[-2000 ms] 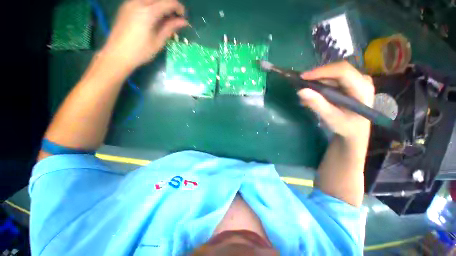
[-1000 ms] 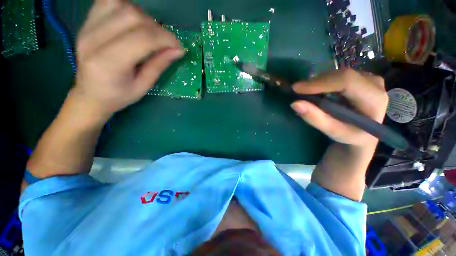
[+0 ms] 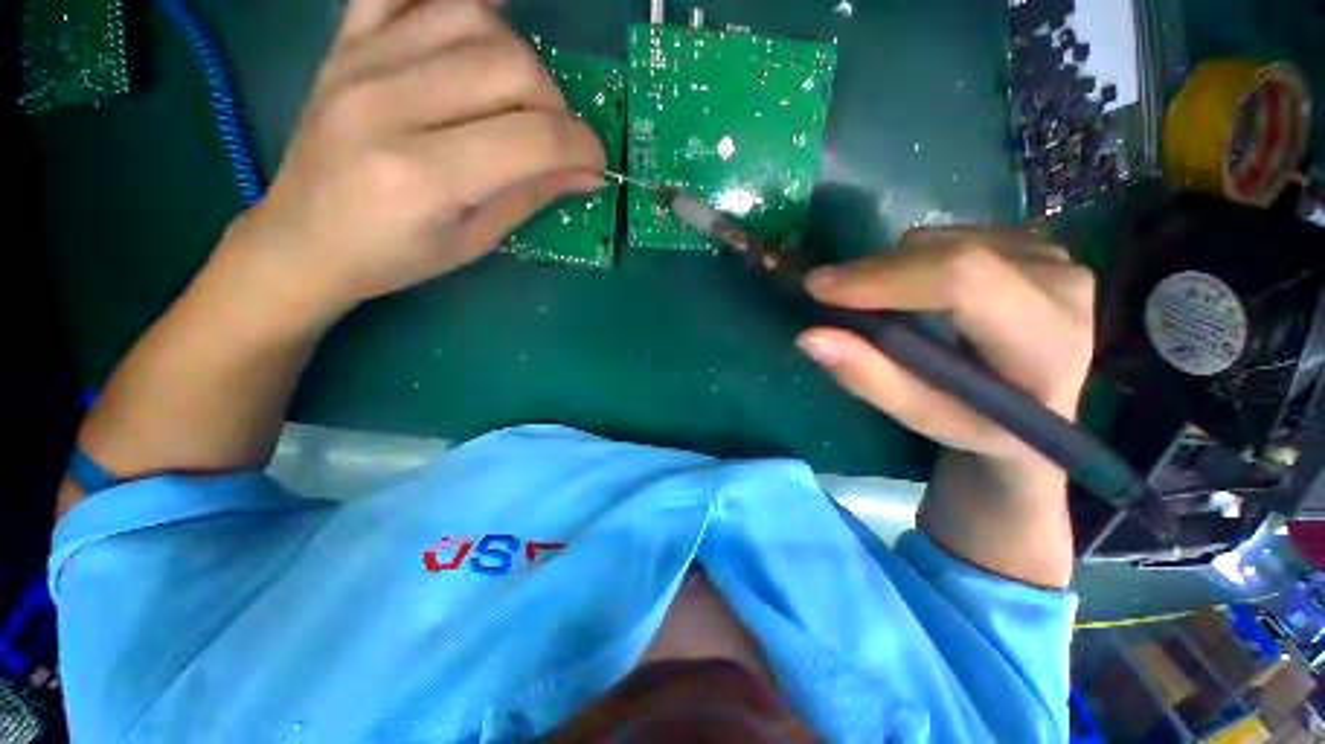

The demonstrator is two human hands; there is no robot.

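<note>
Two green circuit boards lie side by side on the mat. The right circuit board (image 3: 778, 109) shows nearly whole; my left hand (image 3: 436, 153) covers much of the left circuit board (image 3: 578, 233). My left hand pinches a thin silvery solder wire (image 3: 619, 176) that reaches the right board's left edge. My right hand (image 3: 959, 342) holds a black soldering iron (image 3: 1003, 407) like a pen. Its metal tip is at the lower left part of the right board, close to the wire's end. I cannot tell if tip and wire touch.
A clear tray (image 3: 1100, 95) of small black components stands at the upper right, beside a yellow tape roll (image 3: 1213, 128). A black fan housing (image 3: 1264, 269) is at the right. A loose green board (image 3: 73, 58) and a coiled blue cord (image 3: 215, 95) are at the upper left.
My left hand has moved right and down from the far side to the boards' seam. The iron's tip has moved to the right board's lower left. The view has shifted.
</note>
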